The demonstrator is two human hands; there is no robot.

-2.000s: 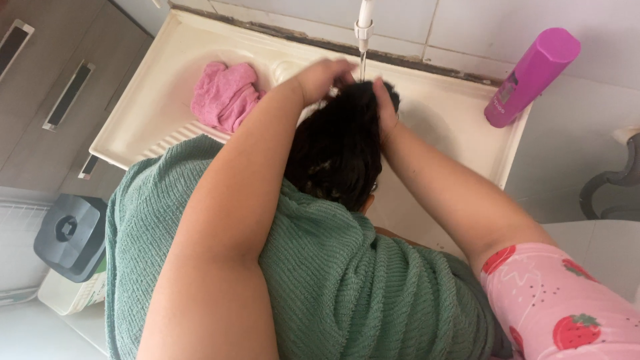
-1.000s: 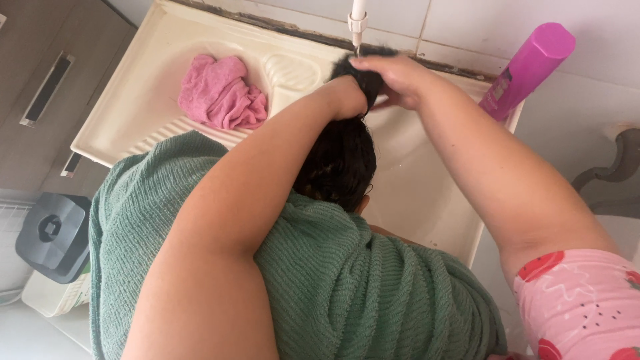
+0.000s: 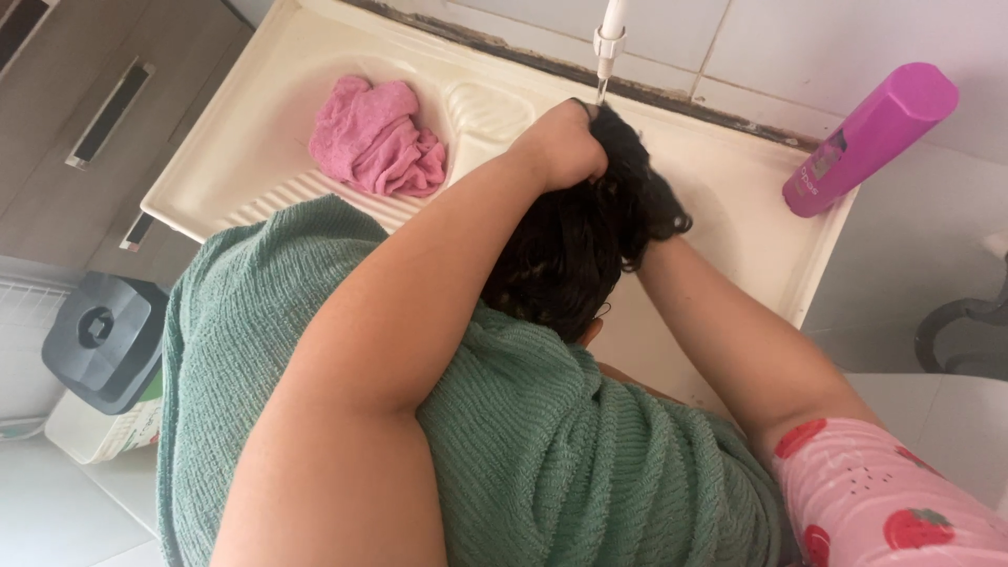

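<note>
A person leans over the cream laundry sink, their dark wet hair under a thin stream of water from the white tap. A green ribbed towel covers their back and shoulders. My left hand is closed on a lock of the hair just below the tap. Of my right arm the forearm shows, coming in from the right; the hand itself is hidden under the hair, so its fingers cannot be seen.
A crumpled pink cloth lies in the left basin beside the ribbed washboard. A purple bottle stands on the sink's right corner. Drawers with metal handles are at upper left, above a dark-lidded container. A black curved object is at far right.
My right hand, seen by the tap before, has moved down and under the hair. My left hand has come up close beneath the tap, and the hair now spreads toward the right.
</note>
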